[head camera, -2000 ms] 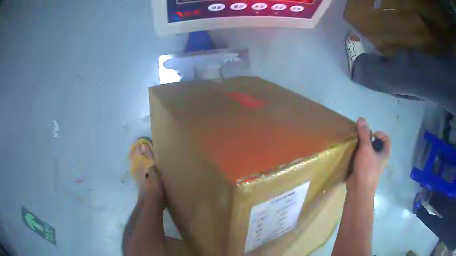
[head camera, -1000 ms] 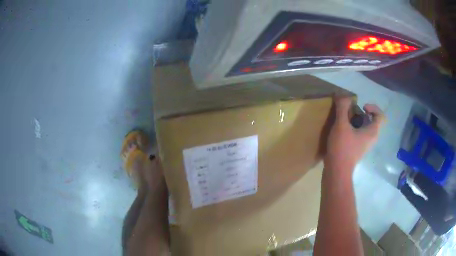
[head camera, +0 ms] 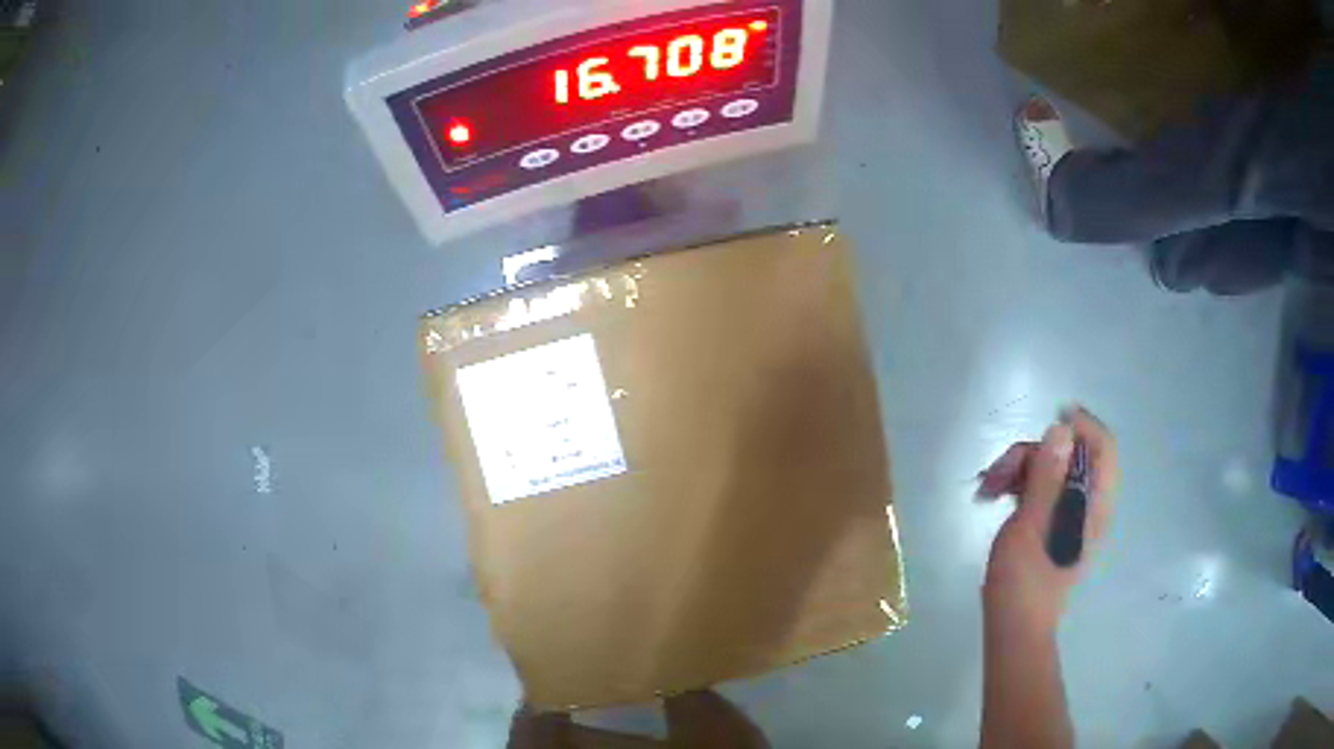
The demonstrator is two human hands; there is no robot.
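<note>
A tan taped carton (head camera: 732, 483) rests with a white printed label (head camera: 541, 419) facing up at its upper left. It stands just below the scale indicator (head camera: 629, 110), whose red digits read 16.708. The carton hides what is directly beneath it. My right hand (head camera: 1046, 505) is right of the carton, apart from it, with a dark marker pen (head camera: 1069, 524) held in its curled fingers. My left hand is not in view. Brown, blurred shapes show at the carton's bottom edge; I cannot tell what they are.
A person's grey-trousered leg (head camera: 1170, 190) and light patterned shoe (head camera: 1042, 144) are at the upper right, beside a brown carton (head camera: 1141, 59). A blue plastic stool (head camera: 1305, 432) is at the right edge. A green arrow sign (head camera: 227, 717) marks the floor at lower left.
The carton was tilted and gripped at its right edge by my right hand. That hand has let go and moved away with the pen. The indicator's digits are now readable.
</note>
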